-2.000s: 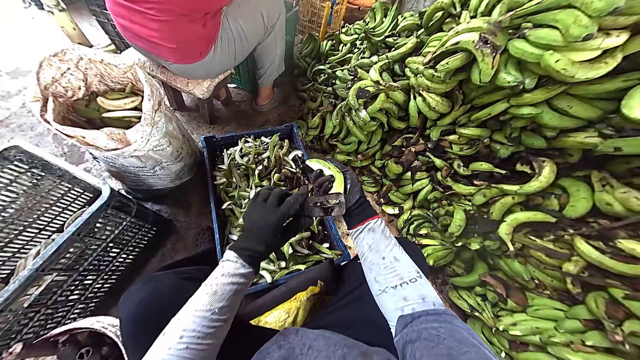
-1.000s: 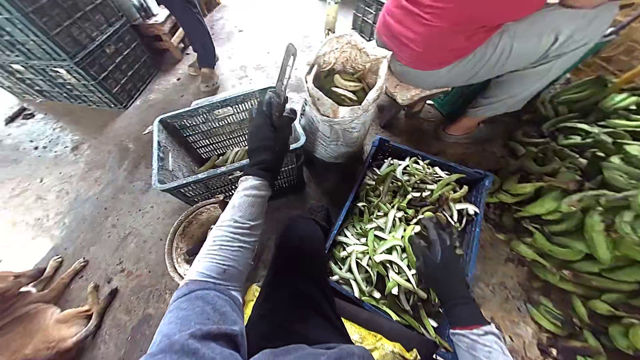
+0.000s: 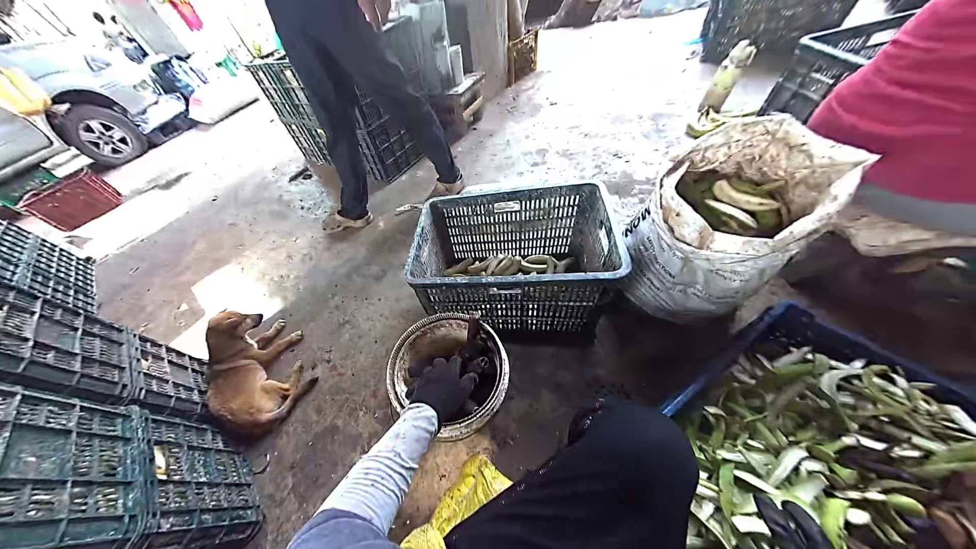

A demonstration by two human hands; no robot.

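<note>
My left hand [image 3: 444, 390], in a black glove, reaches into a round, worn basin [image 3: 396, 366] on the floor. Dark objects lie in it, one upright like a bottle neck or handle; whether my fingers grip anything is hidden. My right hand [image 3: 789, 524], also black-gloved, shows only in part at the bottom right, on green and white peels [image 3: 793, 450] in a blue crate [image 3: 724, 374]. Whether it holds something cannot be seen. Peeled plantains [image 3: 515, 265] lie at the bottom of a dark plastic crate [image 3: 518, 280] beyond the basin.
A woven sack [image 3: 686, 267] with plantains stands right of the dark crate, beside a person in red [image 3: 907, 114]. Another person [image 3: 366, 91] stands beyond. A brown dog [image 3: 244, 374] lies at left by stacked crates [image 3: 69, 450]. Yellow plastic [image 3: 469, 488] lies near my knee.
The view has swung left. My left hand, which held up a bladed tool one second ago, is now down in the basin. Earlier, both hands were together at a plantain over the blue crate.
</note>
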